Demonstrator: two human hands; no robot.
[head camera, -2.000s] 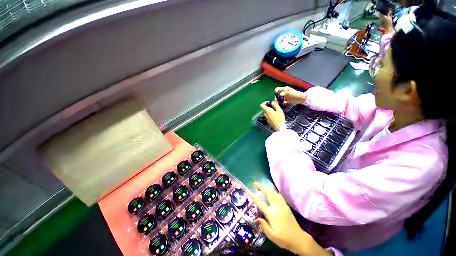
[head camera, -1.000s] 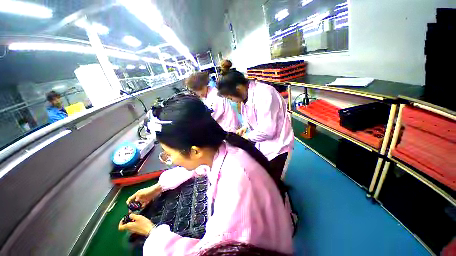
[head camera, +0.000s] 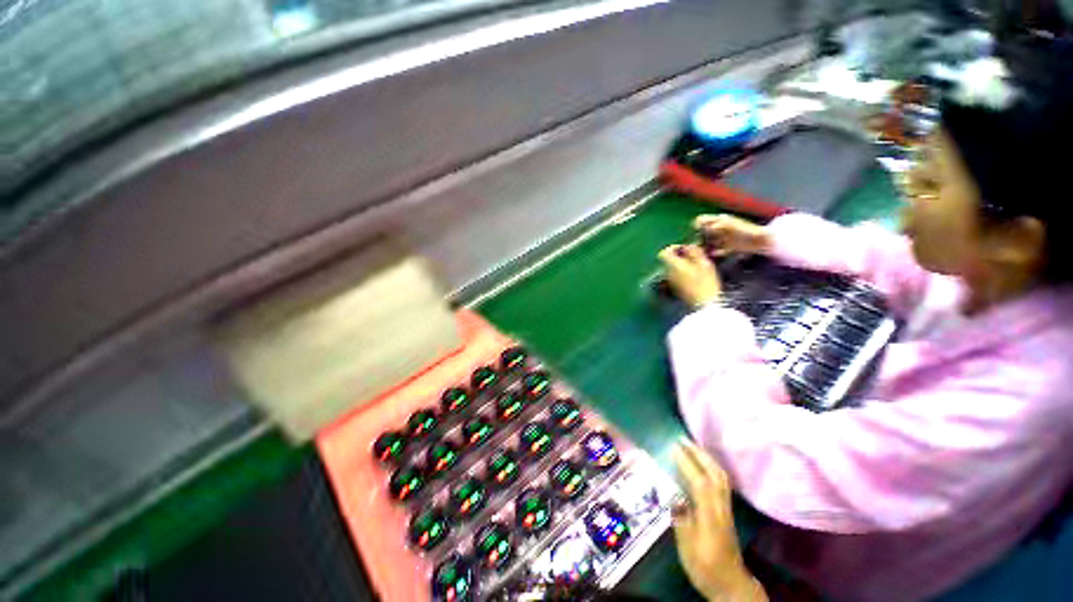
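Note:
Several round black watch units (head camera: 533, 509) with small green and red lights sit in rows in a clear tray (head camera: 647, 517). A few near the tray's right end show whiter, bluish displays, and shiny pockets lie beside them. The tray lies on a salmon sheet (head camera: 347, 470). My right hand (head camera: 712, 535) is at the tray's right edge, blurred, fingers extended and apart, with nothing seen in it. I cannot tell if it touches the tray. My left hand is out of the picture.
A cream board (head camera: 353, 347) leans on the grey panel behind the salmon sheet. A black mat (head camera: 247, 535) lies at left. At right a person in pink (head camera: 894, 435) holds small dark parts over a dark-filled tray (head camera: 824, 335). Beyond is a blue-rimmed round clock or gauge (head camera: 724, 115).
The view swung away to the neighbours and aisle, then came back to the tray. Compared with the earliest frame, the scene sits further right, and my right hand remains by the tray's right edge.

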